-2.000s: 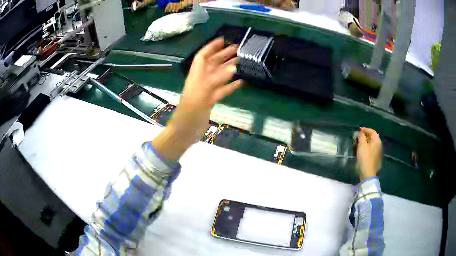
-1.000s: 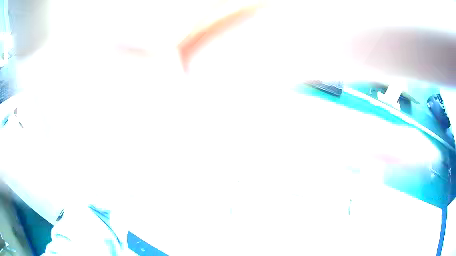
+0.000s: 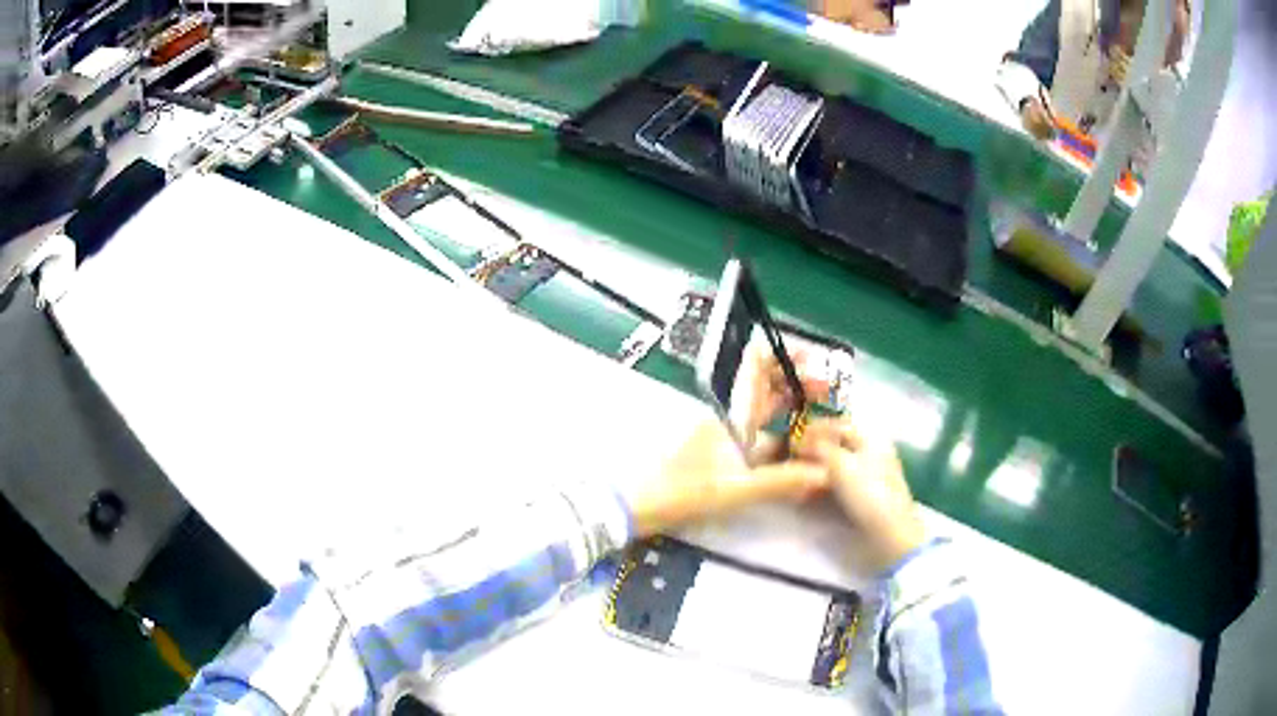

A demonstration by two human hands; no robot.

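Observation:
A phone middle frame [image 3: 724, 336] stands raised and tilted above the white surface's far edge, its silver rim and dark sides showing. My left hand [image 3: 700, 476] holds it, with fingers showing through or behind its opening. My right hand [image 3: 868, 490] is at its lower, orange-gold end, fingers closed on it; the fingertips are partly hidden and blurred. Another middle frame [image 3: 651, 595] lies flat on the white surface just below my hands, orange patches at both ends.
More middle frames [image 3: 581, 301] lie in a row on the green belt [image 3: 910, 378], one behind the held frame. A black tray [image 3: 896, 210] beyond holds stacked frames [image 3: 770, 147]. A thin dark frame [image 3: 1151, 490] lies far right. A metal rail [image 3: 378, 210] is left. Another person [image 3: 1034, 70] is beyond.
My left hand has come down from near the stack and my right hand in from the right. Both now meet at a raised frame. The view was washed out one second ago.

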